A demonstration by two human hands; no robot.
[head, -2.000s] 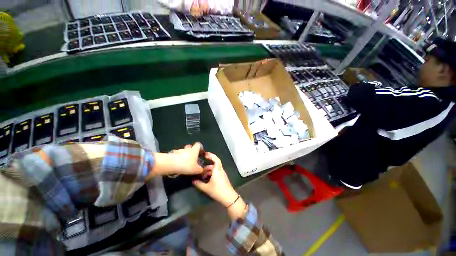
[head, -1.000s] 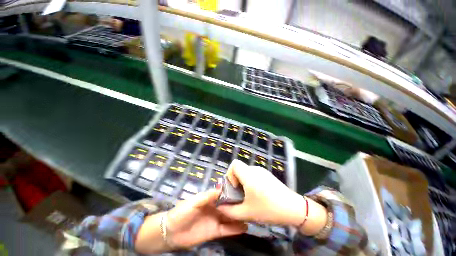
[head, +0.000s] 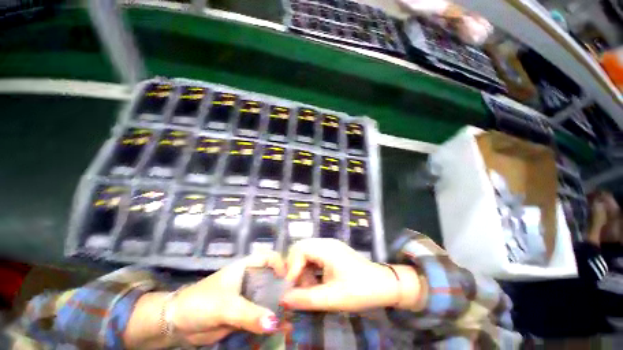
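My left hand (head: 215,304) holds a small grey stack of inserts (head: 264,288) between thumb and fingers, below the front edge of the tray. My right hand (head: 341,277) touches the stack's right side, its fingertips pinched beside it; whether a single piece is between them cannot be told. The translucent blister tray (head: 376,184) lies in front of me with three rows of black housings (head: 239,163) that have yellow marks at their upper ends. The picture is blurred. Some front-row housings shine with glare, and my right hand overlaps the tray's front edge.
A white outer box (head: 468,205) with a brown cardboard lining and loose grey-white pieces stands to the right. The green conveyor (head: 205,51) with white rails runs behind the tray. Other loaded trays (head: 341,24) lie beyond it. Another person's hands show at top right, and a person is at the right edge.
The view has swung left from the box to the tray, then tilted down and closer. My hands have stayed together around the stack, which now shows its flat grey face.
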